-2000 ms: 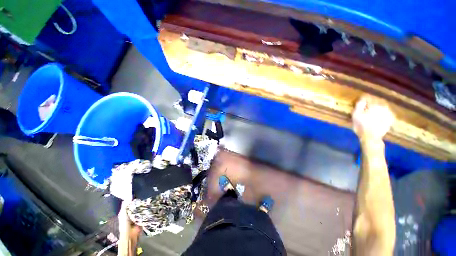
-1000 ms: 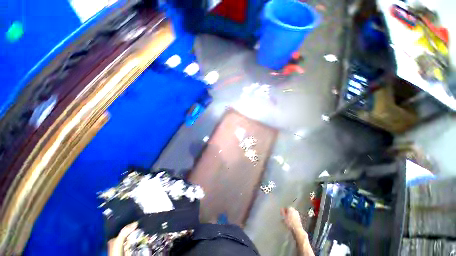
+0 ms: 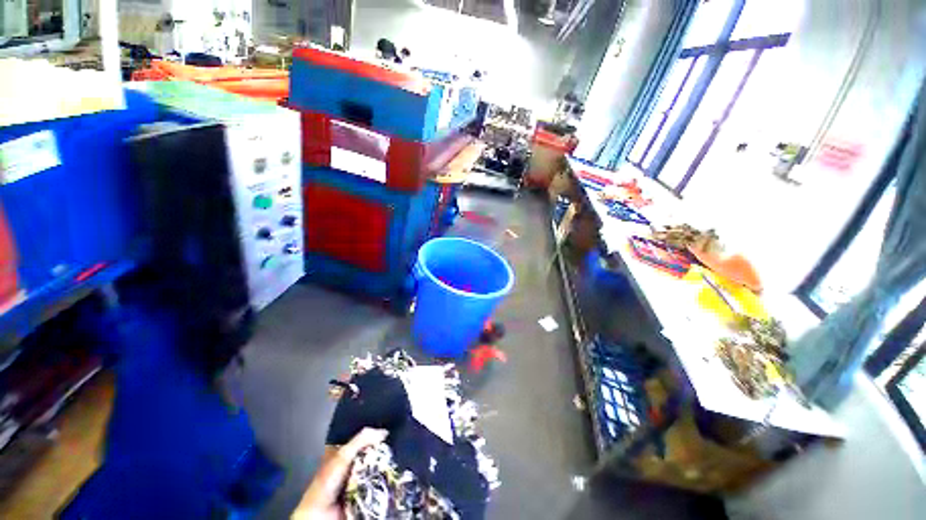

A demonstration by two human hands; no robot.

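My left hand [image 3: 340, 472] grips a bundle of offcuts [image 3: 391, 411] at the bottom centre. The bundle has black pieces, a white piece on top and tangled leopard-print strips around the edges and below. My fingers lie over its near left side. My right hand is out of the picture. A round blue plastic bin [image 3: 462, 297] stands on the floor ahead, beyond the bundle.
Left are the blue press [image 3: 61, 193], its wooden bed edge [image 3: 76, 452] and a control cabinet [image 3: 269, 208]. A red and blue machine [image 3: 360, 193] stands behind the bin. A long white-topped table [image 3: 701, 335] with coloured pieces runs along the right. Red scraps [image 3: 487, 350] lie beside the bin.
The view has swung up and away from the press towards the aisle. The bundle stays in my left hand. My right hand has left the picture.
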